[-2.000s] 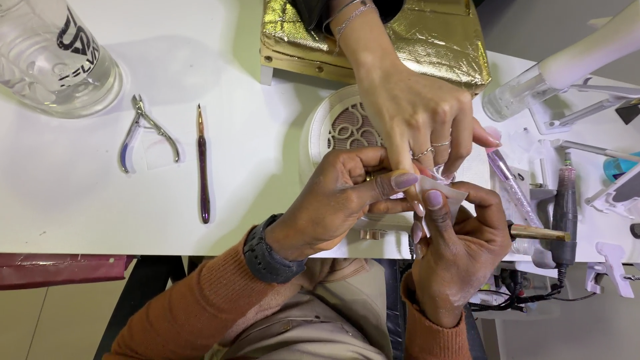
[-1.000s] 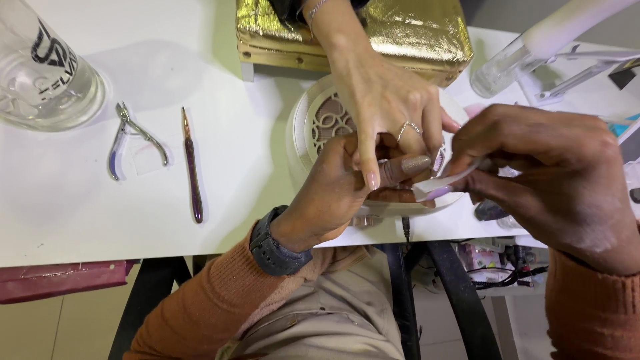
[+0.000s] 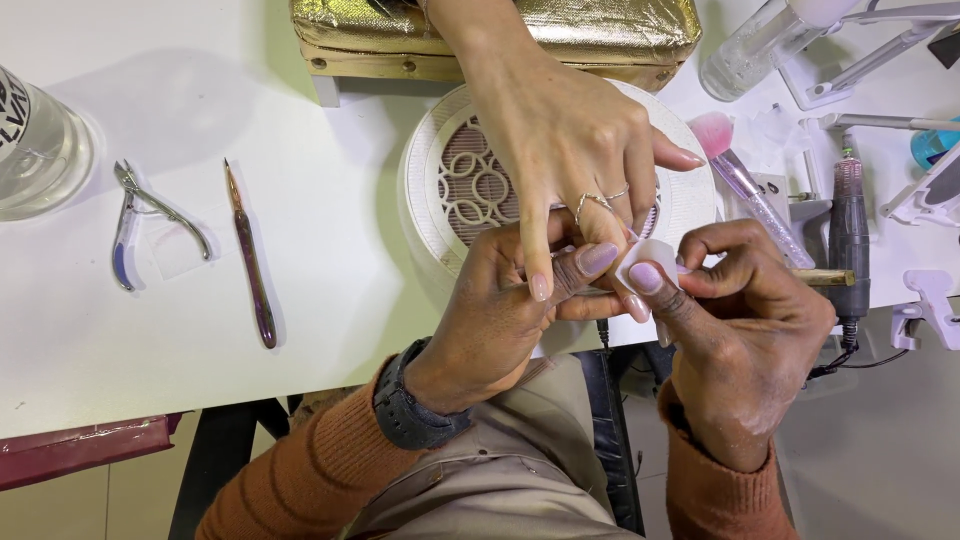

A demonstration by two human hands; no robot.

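Note:
Another person's hand (image 3: 555, 127), with rings on it, reaches down over a round white nail dust collector (image 3: 427, 165) with a circle-patterned grille. My left hand (image 3: 517, 307), below it, grips one of its fingers between thumb and fingers. In my right hand (image 3: 735, 322) a small white wipe or pad (image 3: 652, 259) is pinched under the thumb, close against a fingertip of that person. Whether the pad touches the nail cannot be told. A slim brush or pen (image 3: 825, 277) with a gold end sticks out to the right from behind my right fingers.
Cuticle nippers (image 3: 154, 217) and a pointed nail brush (image 3: 251, 274) lie at the left, near a glass jar (image 3: 45, 150). A gold padded armrest (image 3: 487, 37) stands at the back. On the right are a pink-tipped brush (image 3: 757, 195), an electric nail drill (image 3: 850, 232) and a glass cylinder (image 3: 750, 56).
My right hand was farther right and higher one second ago, with a white piece at its fingertips; it has come back down close beside my left hand. My left hand still holds the other person's finger.

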